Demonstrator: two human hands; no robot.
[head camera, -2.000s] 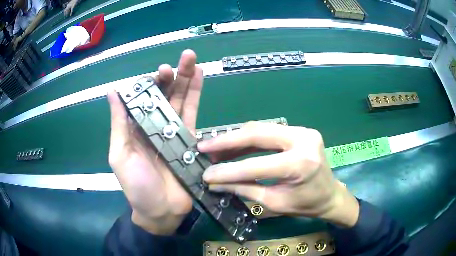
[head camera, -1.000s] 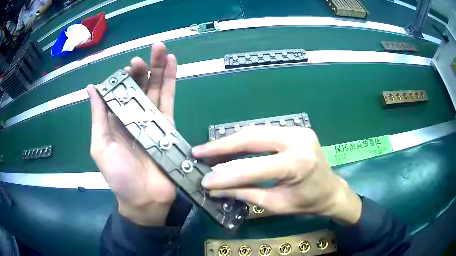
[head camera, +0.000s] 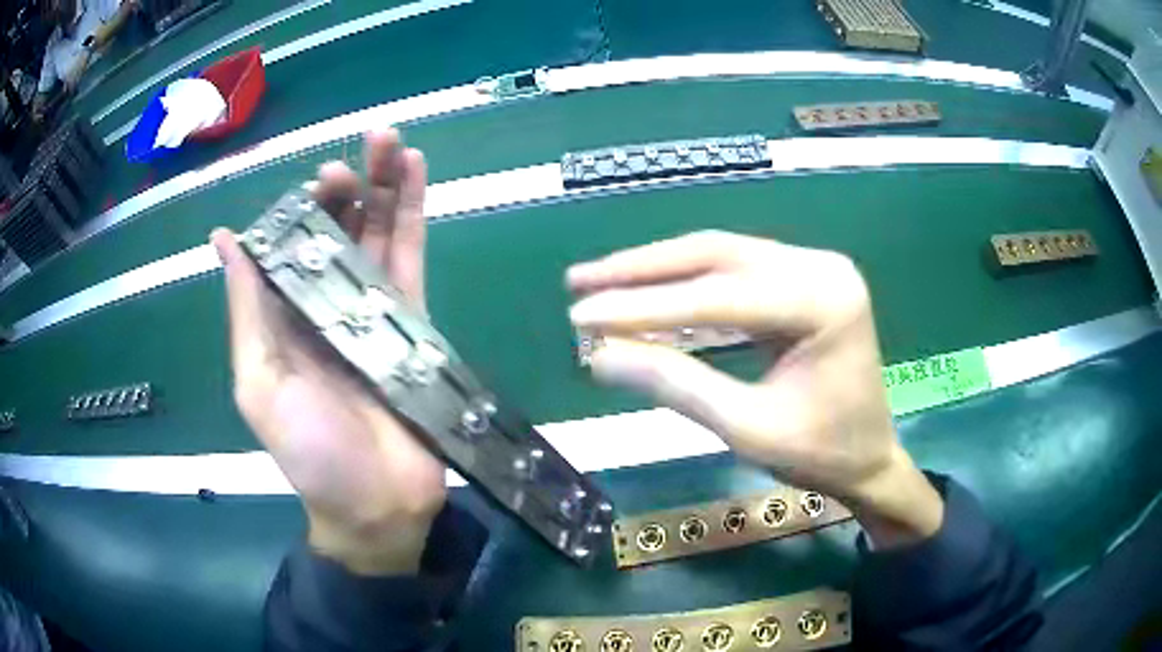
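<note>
A dark holding fixture (head camera: 421, 369) lies tilted across my left hand (head camera: 338, 427), from upper left to lower right, with shiny round stations along its face. My left palm and fingers hold it from below. My right hand (head camera: 765, 357) is raised to the right of the fixture, apart from it, slightly blurred, with fingers and thumb spread a little; no part shows between them. A tan fixture strip (head camera: 714, 525) with gold-ringed pockets lies below my right hand. Another tan strip (head camera: 695, 634) lies at the bottom edge.
A fixture (head camera: 695, 339) is partly behind my right hand. A spare dark fixture (head camera: 665, 161) rests on the middle rail. Tan strips (head camera: 867, 116) (head camera: 1042, 247) lie on the lanes. A green label (head camera: 937, 380) is on the near rail. Red and blue bins (head camera: 232, 99) stand far left; a person's arm shows behind.
My right hand has moved off the dark fixture, up and right. The fixture in my left hand has shifted slightly left. A tan strip on the far lane has moved left.
</note>
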